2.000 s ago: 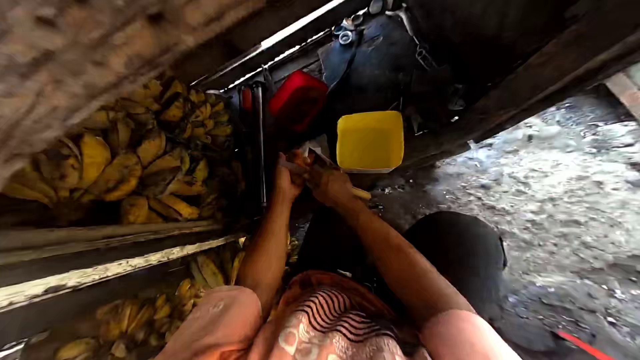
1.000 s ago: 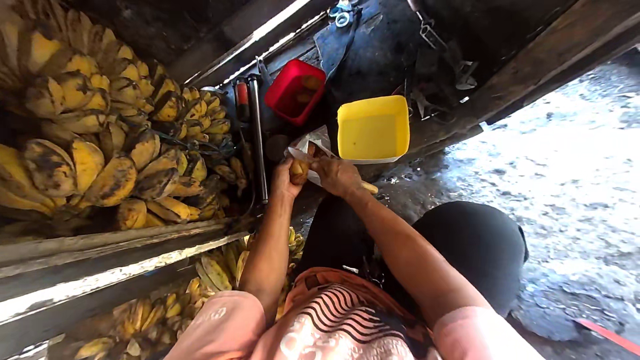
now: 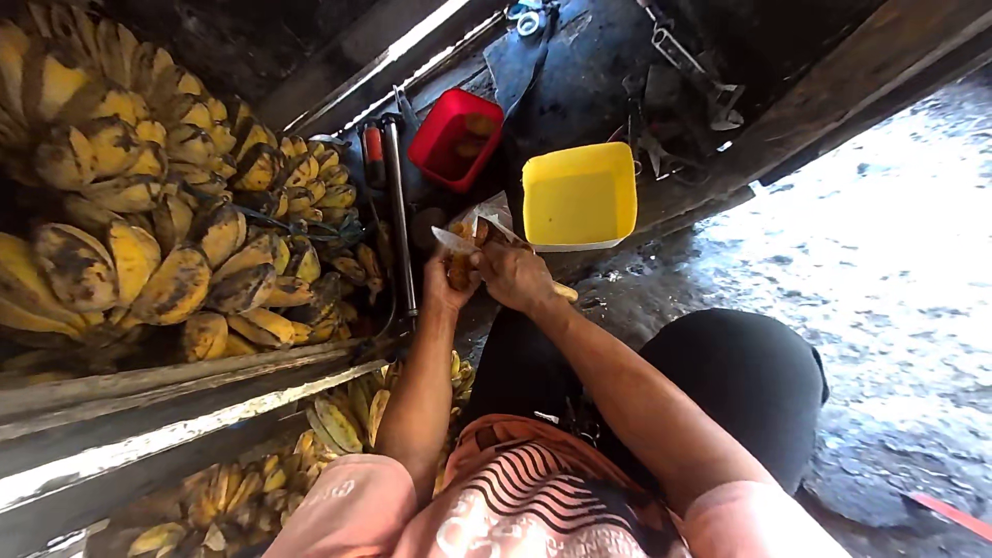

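My right hand (image 3: 518, 277) is closed around a knife (image 3: 456, 241); its pale blade points up and left, and a light handle end sticks out below the palm. Against the blade, my left hand (image 3: 448, 283) holds a small orange-brown piece of food (image 3: 460, 271). Just beyond my hands is a clear plastic bag (image 3: 494, 211) with similar orange-brown pieces around it; whether they lie inside is unclear. A yellow plastic container (image 3: 580, 198) stands right of the bag. Farther left, a red plastic container (image 3: 456, 139) has a few brownish pieces at its bottom.
Bunches of ripe, dark-spotted bananas (image 3: 170, 283) fill the left side, with more (image 3: 225, 488) below a wooden rail (image 3: 178, 384). A metal tube (image 3: 400, 217) and a red-handled tool (image 3: 373, 151) stand left of the red container. Metal tools (image 3: 697, 70) lie at the upper right.
Both hands stay together near the bag, the knife still in my right hand. The blade shows more plainly now, over the food piece. The view has shifted slightly.
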